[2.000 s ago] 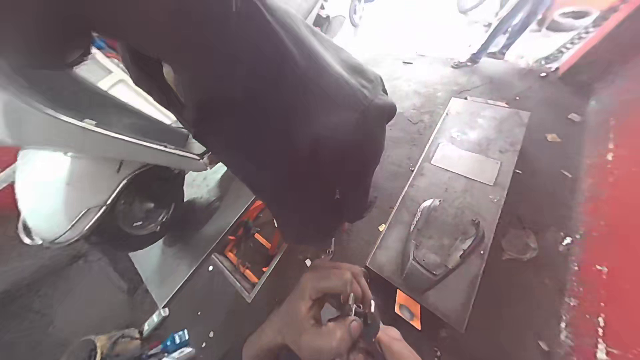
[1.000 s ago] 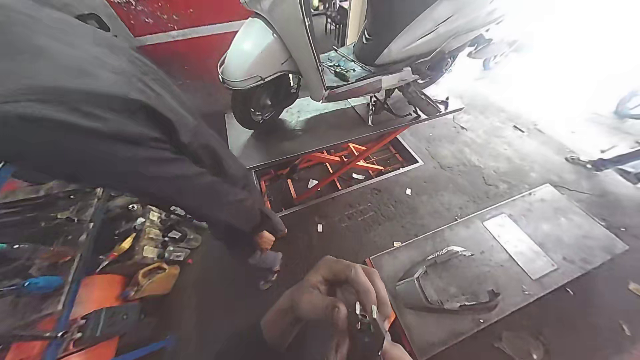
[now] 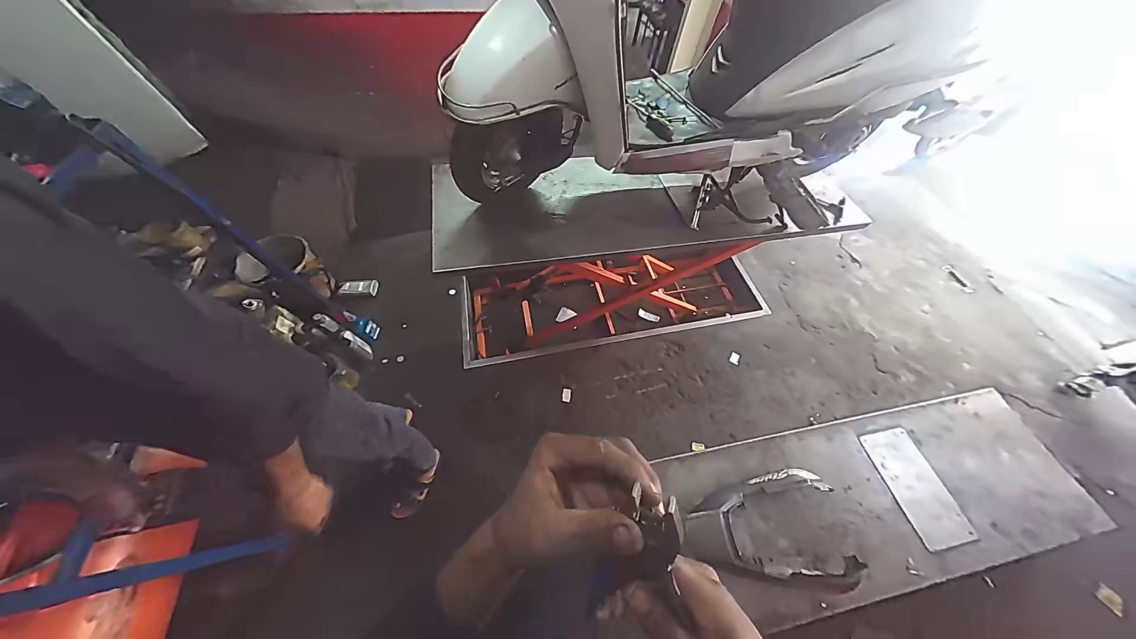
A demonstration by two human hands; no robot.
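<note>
My left hand (image 3: 577, 506) is at the lower middle of the view, thumb and fingers closed on a small dark part (image 3: 657, 532) with shiny metal bits. My right hand (image 3: 692, 603) reaches in from the bottom edge and grips the same part from below. Much of the part is hidden by my fingers, and its exact kind cannot be told. Beyond my hands, a grey scooter body panel (image 3: 710, 537) lies on a flat metal plate (image 3: 1003, 461). A pale scooter (image 3: 603, 98) stands on a raised lift platform (image 3: 568, 231).
Orange scissor arms (image 3: 657, 297) show in the framed floor pit under the platform. At the left a person in dark clothes (image 3: 160, 355) bends beside a blue metal frame (image 3: 169, 572). A bucket (image 3: 275, 257) and bottles stand behind. Small scraps dot the floor.
The view has swung widely, bringing the scooter and lift to the middle. The other person has shifted from in front of me to the left. Both my hands stay together at the small part.
</note>
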